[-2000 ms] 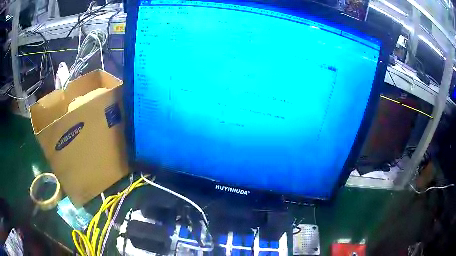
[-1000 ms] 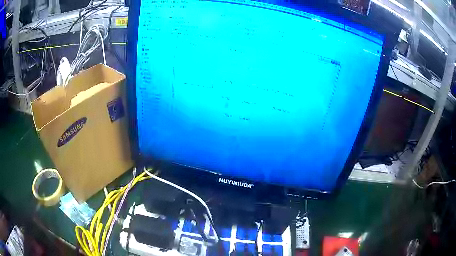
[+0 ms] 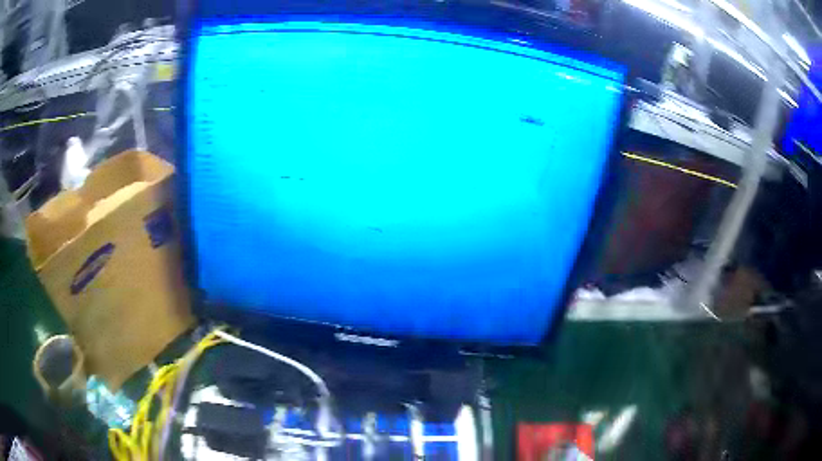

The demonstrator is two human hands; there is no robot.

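Neither of my hands is in view. The large black-framed monitor (image 3: 397, 189) stands in front of me with a bright cyan-blue screen; its text is blurred. Below it is the white power strip (image 3: 464, 437) with blue socket areas and a black adapter (image 3: 230, 419). A bundle of yellow network cable (image 3: 140, 423) hangs at the left of the strip. A white cable (image 3: 279, 354) curves down from the monitor's base to the strip. The picture is blurred by motion.
An open brown carton (image 3: 122, 279) stands left of the monitor. A tape roll (image 3: 59, 363) lies beside it on the green bench (image 3: 532, 387). A red pad (image 3: 554, 441) is at the lower right, with a blurred pale object at its edge. A metal post (image 3: 735, 216) stands at right.
The view has turned to the right, so the monitor and carton sit further left in the picture. The small metal unit beside the power strip no longer shows. The red pad appears further left.
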